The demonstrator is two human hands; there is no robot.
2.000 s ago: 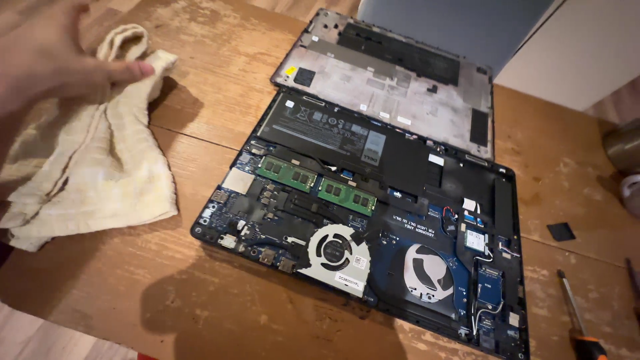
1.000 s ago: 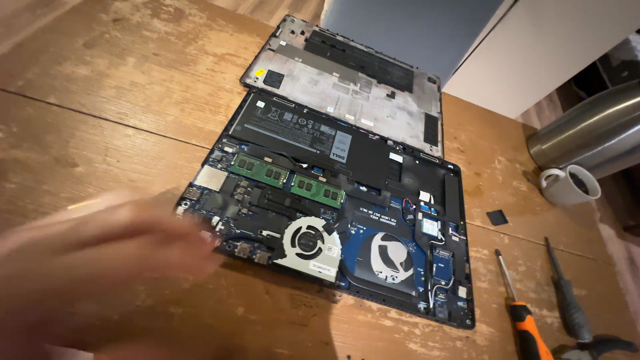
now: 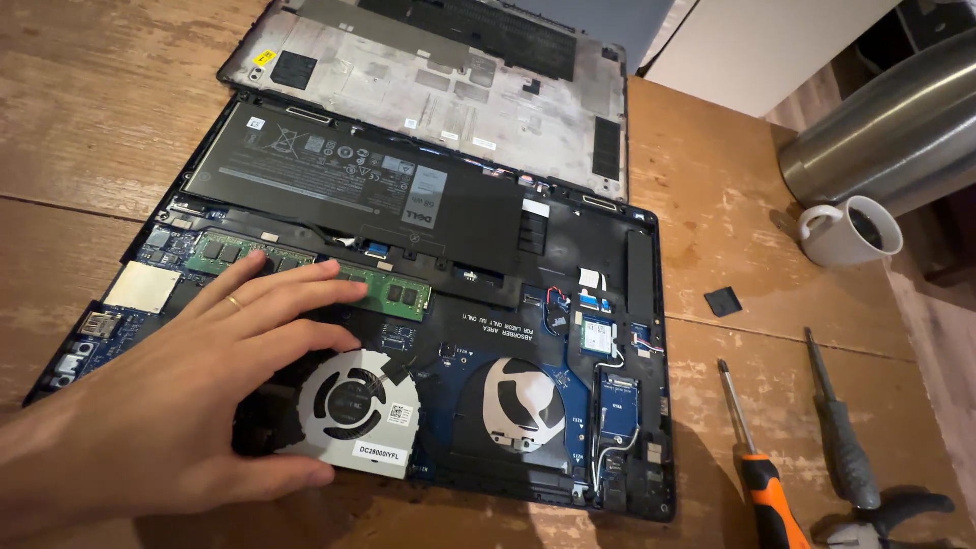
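My left hand [image 3: 252, 335] lies spread over the left part of an opened laptop base [image 3: 488, 313], its fingertips over the green memory modules [image 3: 396, 296] and its thumb beside the cooling fan [image 3: 352, 408]. Nothing is held in it; whether the fingertips press on the modules I cannot tell. Above the modules sits the flat black battery [image 3: 320, 171]. A small wireless card [image 3: 597, 336] with cables is at the right of the base. The removed bottom cover [image 3: 457, 84] lies inner side up behind the base. My right hand is out of view.
Right of the laptop lie a small black square piece [image 3: 723, 302], an orange and black screwdriver [image 3: 770, 488], a grey-handled screwdriver [image 3: 846, 450] and black-handled pliers [image 3: 907, 507]. A white mug [image 3: 835, 240] with dark liquid stands by a large steel vessel [image 3: 884, 130] at the table's edge.
My left hand was over the cream cloth at the left, then blurred at the laptop's lower left corner; now it is over the memory modules and fan. The cloth has left the view, which has shifted.
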